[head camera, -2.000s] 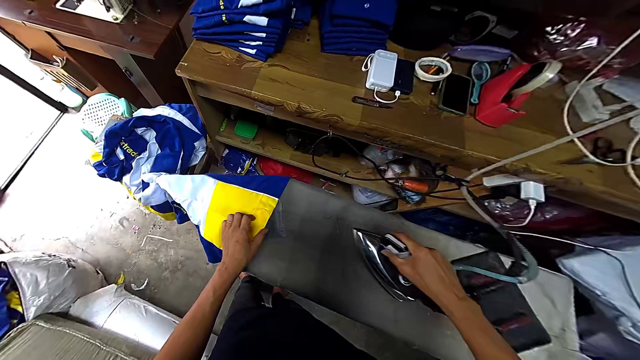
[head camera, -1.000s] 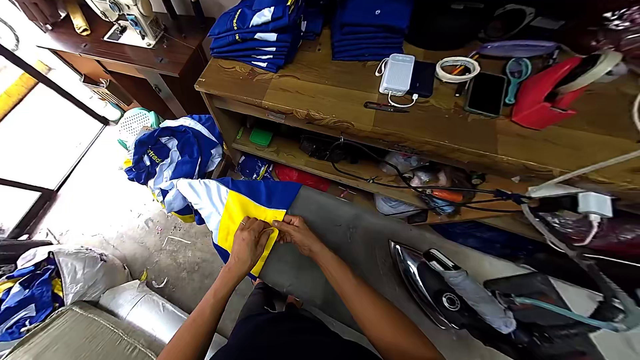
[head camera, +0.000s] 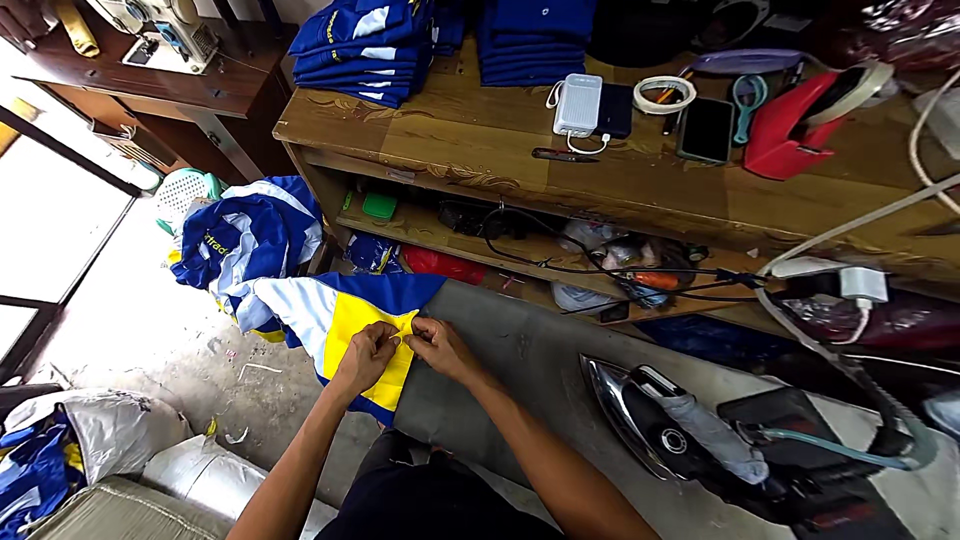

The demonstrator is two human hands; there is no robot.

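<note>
A blue, white and yellow fabric garment (head camera: 296, 307) lies over the left end of the grey ironing board (head camera: 510, 360), its rest hanging and heaped to the left. My left hand (head camera: 369, 356) pinches the yellow panel near its right edge. Close beside it, my right hand (head camera: 442, 349) pinches the same edge between thumb and finger; the fingertips nearly meet. To the right, a steam iron (head camera: 675, 427) with a cloth-wrapped handle and a light blue hose rests on its side of the board, touched by neither hand.
Beyond the board stands a wooden table (head camera: 450, 150) with folded blue garments (head camera: 360, 52), a power bank (head camera: 578, 105), a phone (head camera: 706, 129) and a red tape dispenser (head camera: 795, 127). Cables (head camera: 645, 271) run along its shelf. Wrapped bundles (head camera: 112, 435) lie lower left; a sewing machine (head camera: 176, 37) is upper left.
My right hand has let go of the iron and moved left to the yellow panel. My left hand, flat on the fabric before, now pinches it. The view has shifted somewhat.
</note>
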